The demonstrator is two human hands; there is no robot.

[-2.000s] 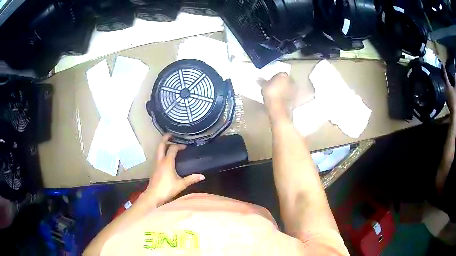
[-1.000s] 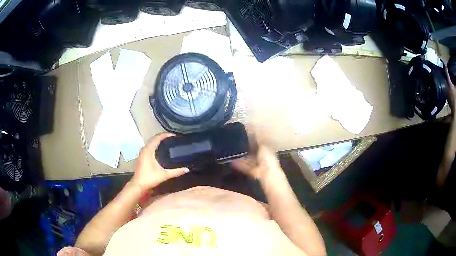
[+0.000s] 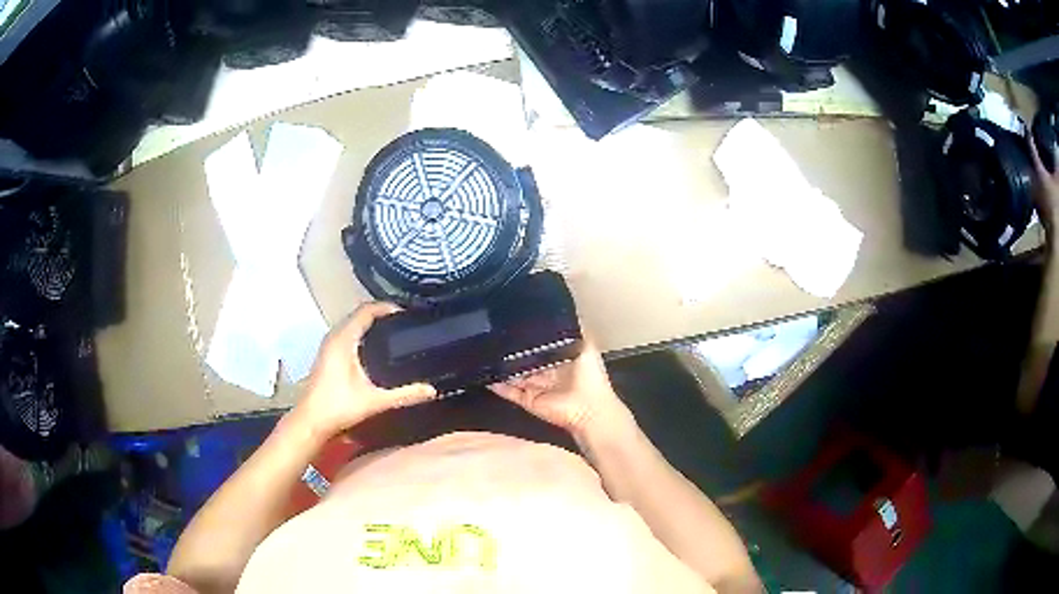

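A black desk fan lies on the cardboard in front of me, its round front grille (image 3: 432,209) facing up and its black fan base (image 3: 470,331) towards me at the bench edge. My left hand (image 3: 354,377) grips the left end of the base, thumb along the near side. My right hand (image 3: 563,395) is at the right end of the base, its fingers at or under the near lower edge; the fingertips are partly hidden. A darker oblong panel shows on the face of the base.
Crossed white adhesive sheets (image 3: 269,255) lie at left, white backing paper (image 3: 790,209) at right. Black fans (image 3: 981,186) stand along the back and both sides. An open carton (image 3: 761,371) of white paper and a red stool (image 3: 859,511) are below right. Another person's arm shows far right.
My right hand has come from the white paper behind the fan to the base. My left hand has shifted to the base's left end, and the base now shows its panelled face.
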